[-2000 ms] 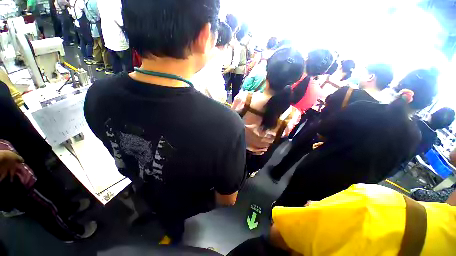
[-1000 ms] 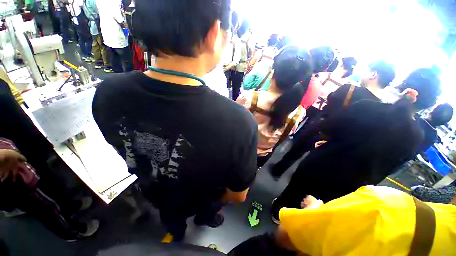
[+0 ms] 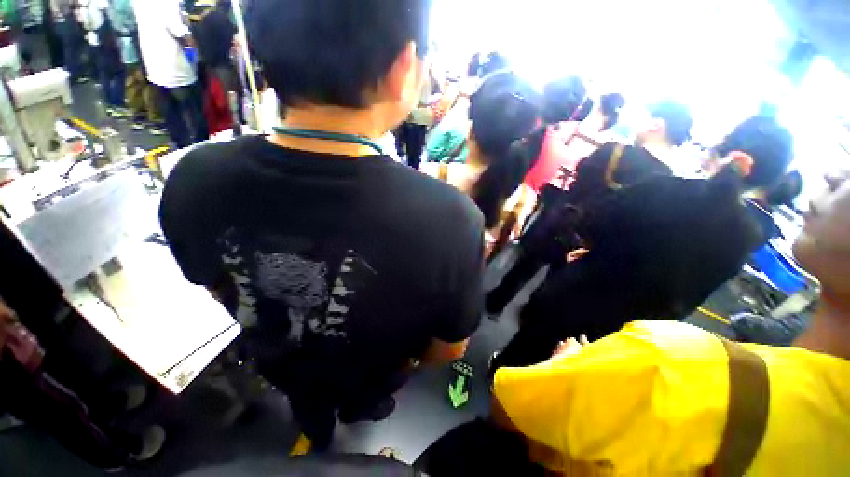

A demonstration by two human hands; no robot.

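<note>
Neither of my hands is in view. A person in a black T-shirt (image 3: 312, 242) with a grey back print stands right in front of me, back turned. To the left is a white machine table (image 3: 154, 331) with a thin dark edge. A paper sheet (image 3: 79, 228) with faint print lies on it. A dark cloth shape (image 3: 298, 466) shows at the bottom edge, cut off by the frame.
A person in a yellow top (image 3: 624, 391) with a brown strap is close at the lower right. Several people stand ahead in the aisle. A green arrow (image 3: 459, 387) marks the grey floor. A blue bin-like object (image 3: 778, 265) is at the right. The upper part is overexposed.
The view has shifted a little, and the table sits further left. The yellow-topped person has moved left in view, and part of a head now shows at the right edge.
</note>
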